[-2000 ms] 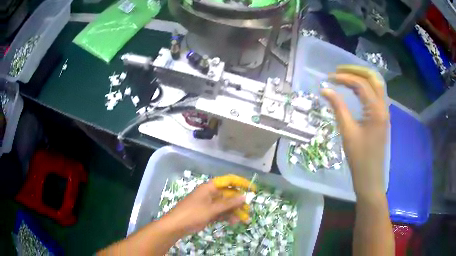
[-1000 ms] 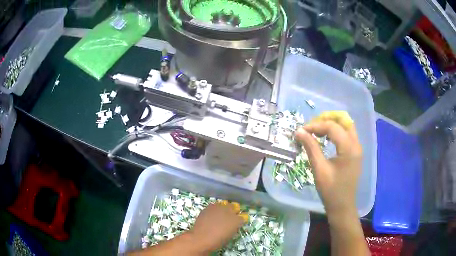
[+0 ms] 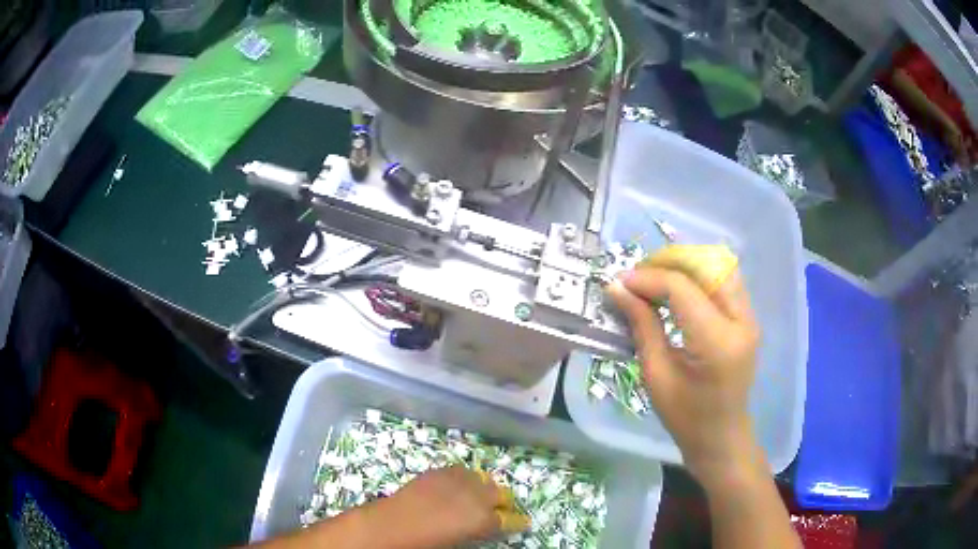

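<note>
My right hand (image 3: 692,343), with yellow finger cots, is at the right end of the insertion fixture (image 3: 563,281). Its thumb and forefinger are pinched together there; a small white part seems to be between the tips, mostly hidden. My left hand (image 3: 456,509), also with yellow cots, is low over the supply tub (image 3: 279,456) heaped with white-and-green parts. Its fingertips are among the parts, and I cannot tell if it holds one. The output tub (image 3: 788,322) lies under and right of the fixture, with fewer parts.
The vibratory bowl feeder (image 3: 472,118) stands behind the air cylinder (image 3: 381,220). A feed track (image 3: 606,161) slopes to the fixture. Hoses, loose white parts (image 3: 222,249) and a green bag (image 3: 220,91) are left. A blue lid (image 3: 847,386) is right, a red stool (image 3: 80,429) lower left.
My right hand has come down and left from above the output tub to the fixture. My left hand has gone lower into the supply tub, then slightly nearer me. The view has shifted.
</note>
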